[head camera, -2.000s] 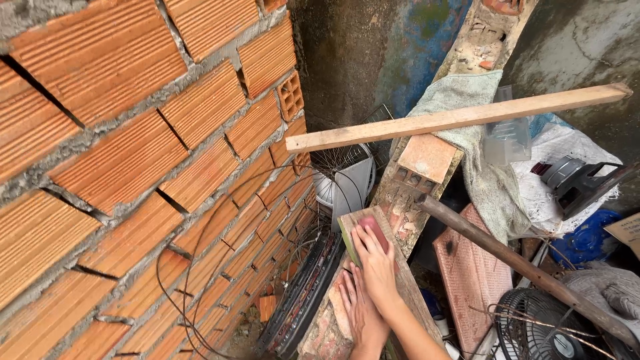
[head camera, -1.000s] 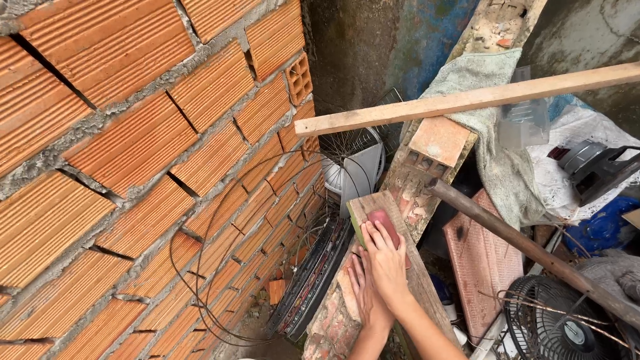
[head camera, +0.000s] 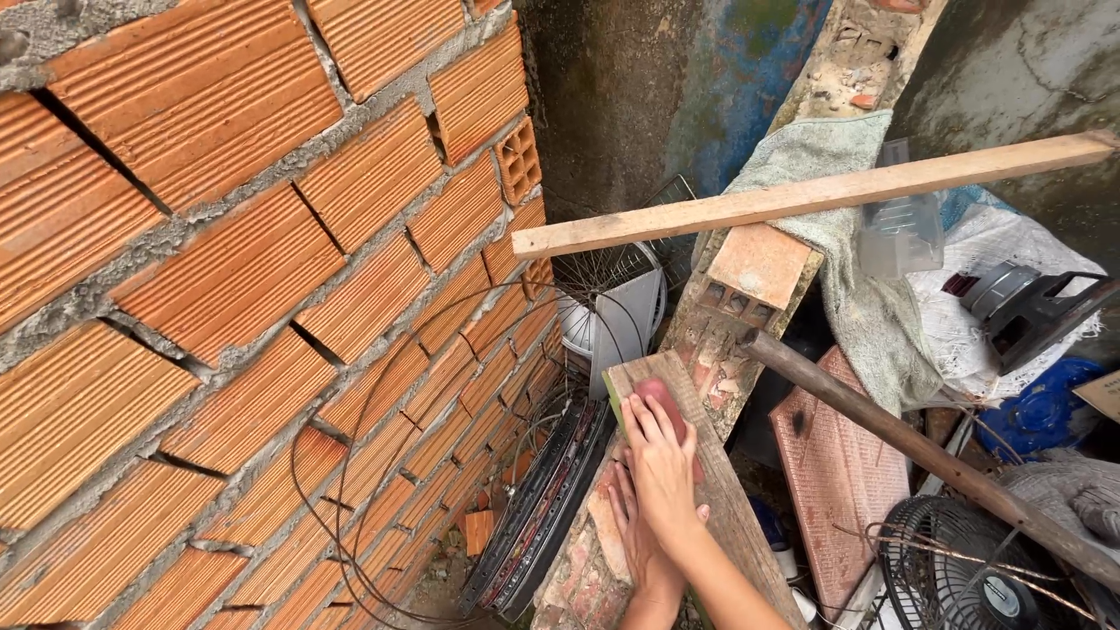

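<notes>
A weathered wooden board (head camera: 739, 534) slants over the top of a broken brick wall (head camera: 588, 560), its upper end near the middle of the view. My right hand (head camera: 658, 464) lies on the board near that end, with its fingers and thumb around a dark red block (head camera: 661, 404), which may be a sanding block or folded sandpaper. Lower and partly under my right wrist, my left hand (head camera: 637, 534) holds the board, fingers along its left side and a thumb tip showing on top. The board's left edge is greenish. The block's underside is hidden.
A hollow-brick wall (head camera: 236, 262) rises at left, with looped wire (head camera: 346, 525) before it. A wooden batten (head camera: 814, 197) crosses above a loose brick (head camera: 759, 262) and a cloth (head camera: 814, 157). At right are a round pole (head camera: 910, 437), a fan (head camera: 954, 560) and a speaker (head camera: 1024, 306).
</notes>
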